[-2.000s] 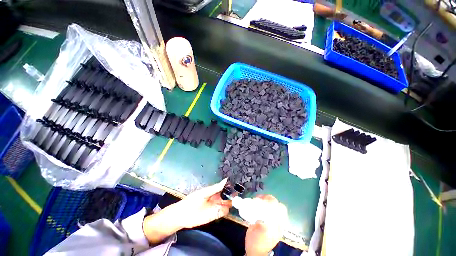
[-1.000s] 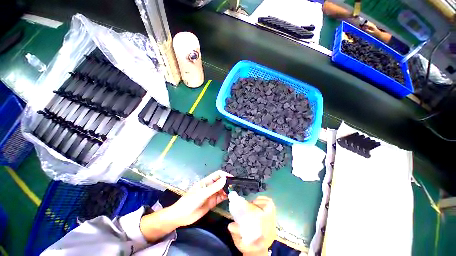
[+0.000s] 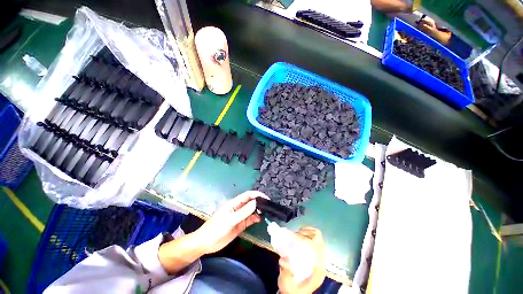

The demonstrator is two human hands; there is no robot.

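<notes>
My left hand (image 3: 232,221) holds a black housing (image 3: 276,210) by its left end, just in front of the heap. My right hand (image 3: 304,261) holds a white glue bottle (image 3: 289,244), its narrow tip pointing up and left, close to the near side of the housing by my left fingertips. Whether the tip touches the housing cannot be told. Small black pieces (image 3: 292,175) lie heaped on the green bench and fill the light-blue basket (image 3: 367,135). A row of black housings (image 3: 206,139) lies left of the heap.
At left, a plastic-lined carton (image 3: 49,192) holds rows of housings. A white wipe (image 3: 351,182) lies right of the heap. Finished parts (image 3: 410,162) sit on white sheets (image 3: 427,229) at right. A pink cylinder (image 3: 213,60) stands by the post. Another person's hand (image 3: 433,28) shows beyond the conveyor.
The housing in my left hand has turned from end-on to lengthwise, and its right end now tilts down toward me. The bottle has stayed close to it, its tip shifting slightly.
</notes>
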